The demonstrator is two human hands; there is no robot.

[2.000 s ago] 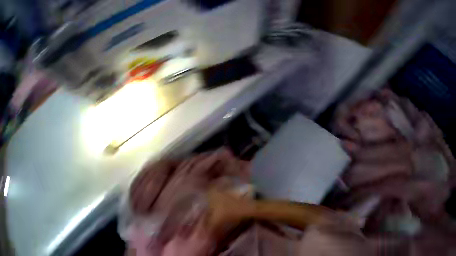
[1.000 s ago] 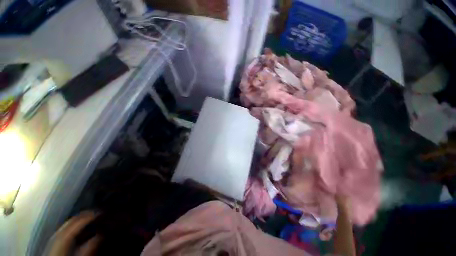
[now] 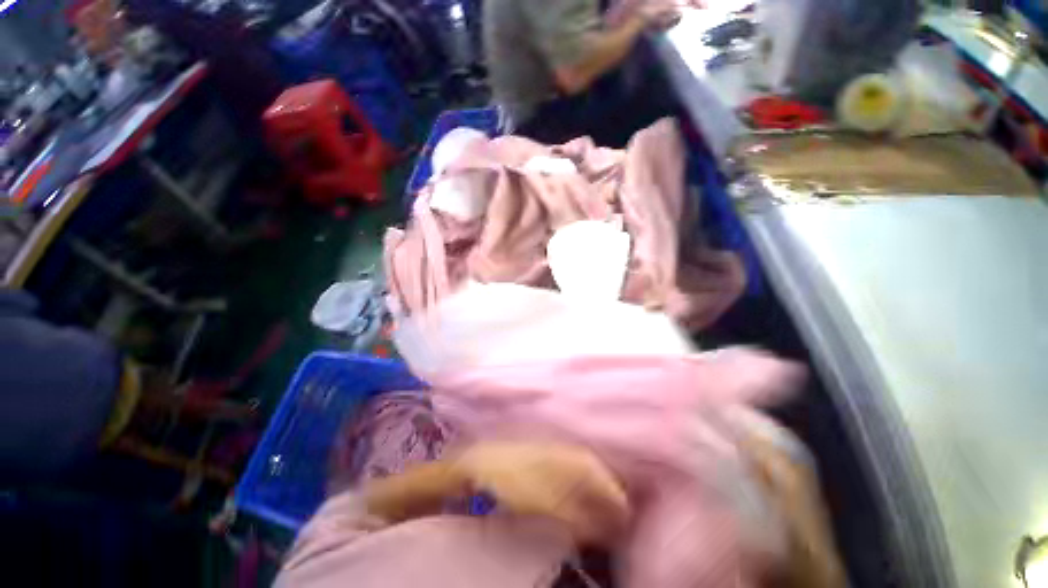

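Note:
A pink garment piece with a smooth white part spreads in front of me, strongly blurred. My left hand lies at its near edge, closed on the cloth, with the fingertips hidden. My right hand is at its right side near the table edge, blurred and partly covered by the cloth, and holds it. Beyond is a heap of pink garment pieces with white rounded parts.
The white sewing table with its plastic-wrapped edge runs along the right. A yellowish thread cone stands at its far end. A blue basket is at lower left, a red stool beyond. A person stands at the back.
The view has swung from the right-hand floor heap to the left side of the table. The pink piece my right hand held at the right is now in front of me, with both hands at it.

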